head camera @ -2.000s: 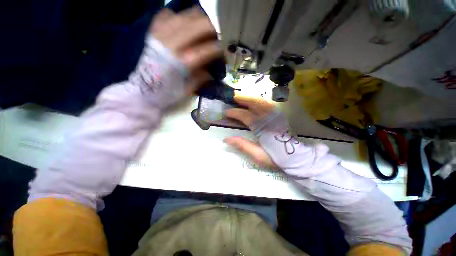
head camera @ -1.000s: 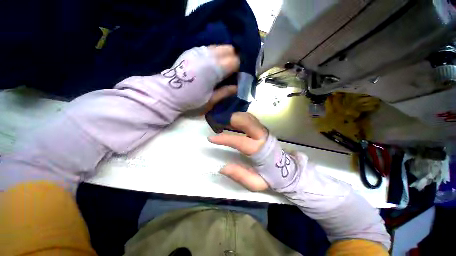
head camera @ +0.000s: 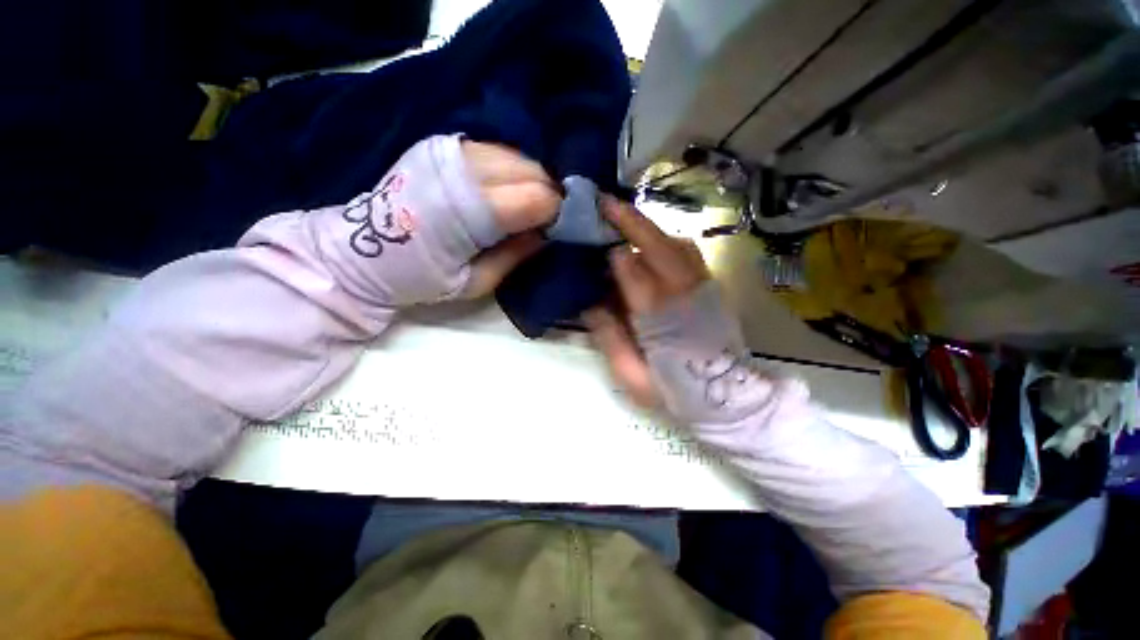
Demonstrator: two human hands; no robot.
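A large navy garment [head camera: 375,125] lies at the upper left and runs down to both hands in front of the machine. A pale blue-white patch [head camera: 580,213] shows on its narrow end between the hands. My left hand [head camera: 506,206] grips the garment at the left of the patch. My right hand [head camera: 653,275] has its fingertips on the right edge of the patch; its thumb is lower, beside the navy end. Both hands wear pale sleeves that leave the fingers bare. The presser foot area [head camera: 675,194] is to the right of the cloth, which lies outside it.
The white machine head [head camera: 900,125] fills the upper right. A mustard cloth pile [head camera: 875,275] lies under it, with black and red scissors [head camera: 944,388] beside it. A white tape [head camera: 1030,431] hangs at the right table edge. Printed marks run along the white table [head camera: 500,425].
The right hand has moved up onto the cloth beside the pale patch, and its fingers have drawn in. The left hand and the patch have shifted slightly left.
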